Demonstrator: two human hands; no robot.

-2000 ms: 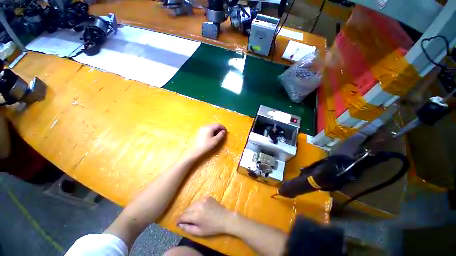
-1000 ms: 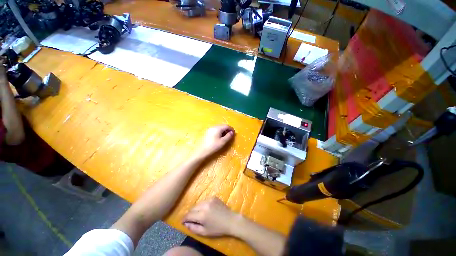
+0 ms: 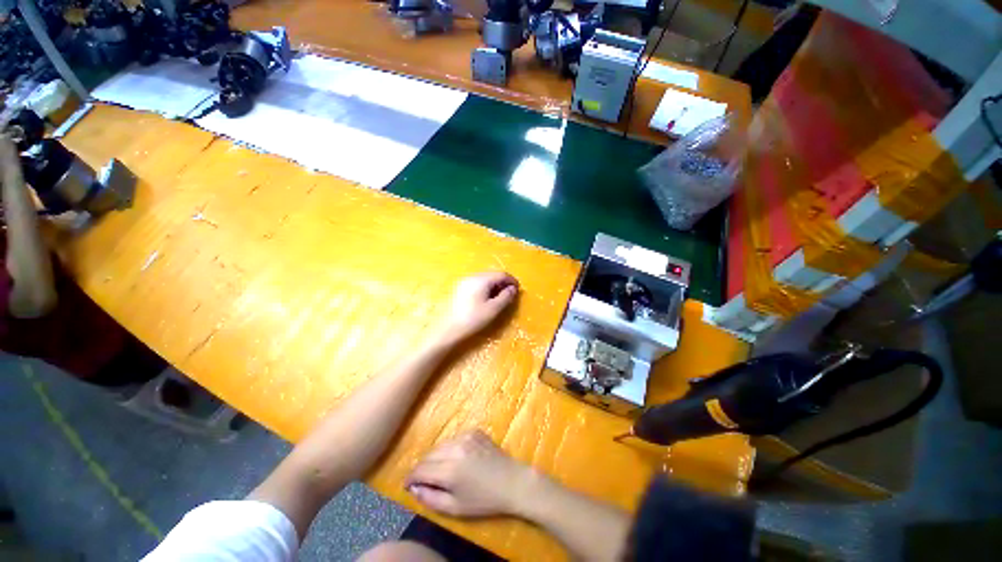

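Observation:
My left hand (image 3: pixel 483 303) rests on the orange-yellow bench (image 3: pixel 297 263) with fingers curled in, left of the screw feeder; nothing shows in it. My right hand (image 3: pixel 464 474) lies nearer the front edge, fingers together and bent, with nothing visible in it. The silver screw feeder (image 3: pixel 618 318) stands to the right of my left hand, its top open and a red switch at the back. The black electric screwdriver (image 3: pixel 725 403) with an orange band lies right of my right hand, untouched, its thin bit pointing left.
A co-worker's arm (image 3: pixel 24 236) is at a camera unit (image 3: pixel 75 181) at the left edge. Another unit (image 3: pixel 248 72) lies on the white mat (image 3: pixel 330 110). A clear plastic bag (image 3: pixel 692 176) sits on the green mat (image 3: pixel 494 165). A red-and-white taped structure (image 3: pixel 835 165) stands at right.
The view has shifted, so the bench items appear further right and slightly lower. More of the co-worker at left shows. My hands have stayed almost still on the bench.

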